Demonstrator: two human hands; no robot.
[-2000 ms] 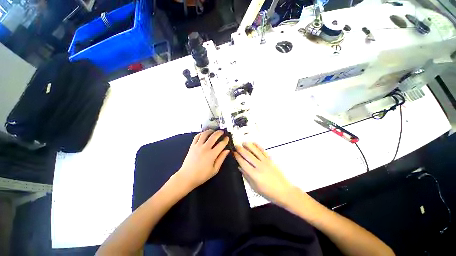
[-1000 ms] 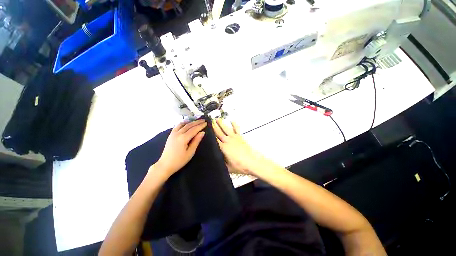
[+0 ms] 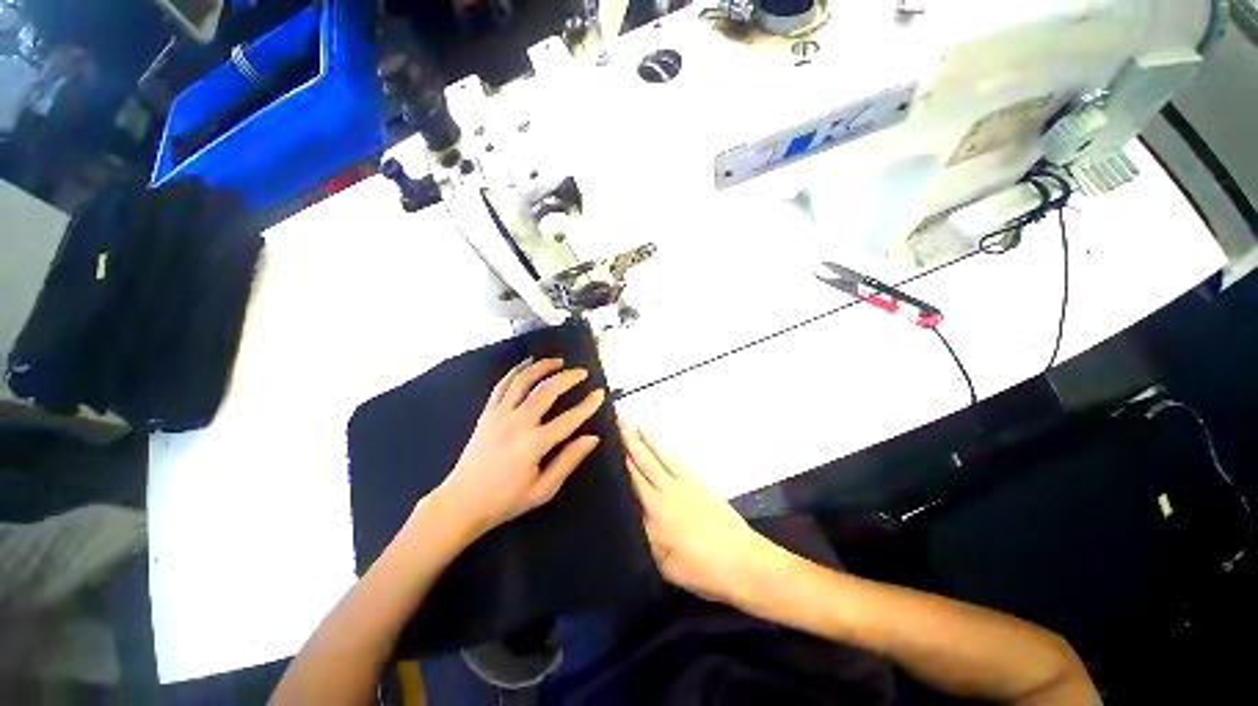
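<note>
A black fabric panel point(image 3: 455, 455) lies on the white table in front of me, its far right corner at the needle area point(image 3: 586, 297) of the white sewing machine point(image 3: 883, 152). My left hand point(image 3: 522, 448) lies flat on top of the panel near its right edge, fingers spread. My right hand point(image 3: 683, 521) is at the panel's right edge, fingers stretched along it; whether it grips the edge is unclear. The presser foot and the panel corner under it are too small to tell apart.
Red-handled snips point(image 3: 883, 295) lie right of the needle. A thin dark cord crosses the table point(image 3: 221, 552). A stack of black pieces point(image 3: 138, 304) is at the left end, a blue crate point(image 3: 276, 117) behind. A cable point(image 3: 1062, 276) hangs at right. Black pieces point(image 3: 1090, 510) are at lower right.
Both hands have moved back from the needle toward me along the panel. The view has shifted since the earliest frame. A greyish blurred shape now shows at the lower left edge.
</note>
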